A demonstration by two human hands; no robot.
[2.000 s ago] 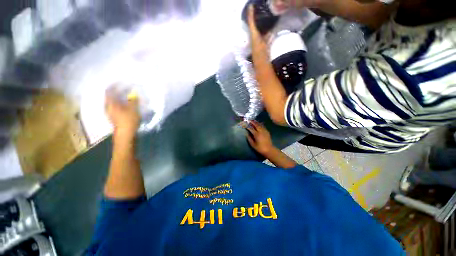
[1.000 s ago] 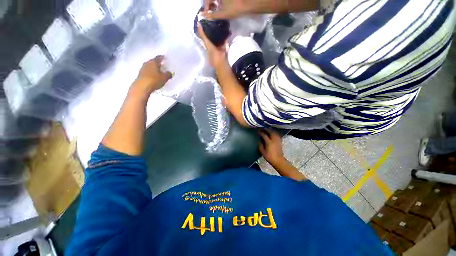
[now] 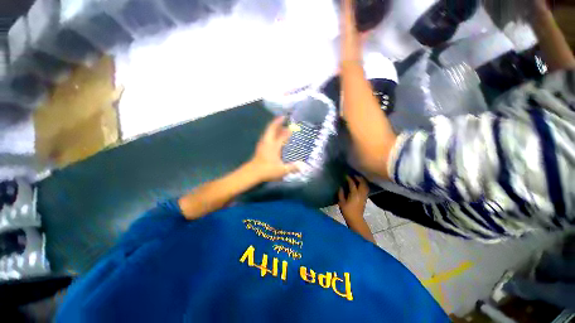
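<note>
A clear ribbed air column bag (image 3: 309,140) stands with its oval mouth spread on the dark green mat. My left hand (image 3: 275,151) is at the bag's left side, thumb and fingers spread across its near wall and touching it; a small yellow band shows at a fingertip. My right hand (image 3: 354,194) is low at the bench edge, right of and below the bag, fingers apart with nothing seen in it. A white-and-black dome camera (image 3: 383,82) stands behind, partly hidden by another person's forearm. The image is blurred.
Another person in a striped shirt (image 3: 479,164) reaches across at right, a hand near a black dome (image 3: 371,11). More cameras and clear bags lie beyond. Brown cardboard (image 3: 79,110) is at left; rows of cameras line the back and lower left (image 3: 22,246).
My left hand has moved right from the bright white surface to the open bag on the mat. My right hand stays near the bench edge. The view has shifted.
</note>
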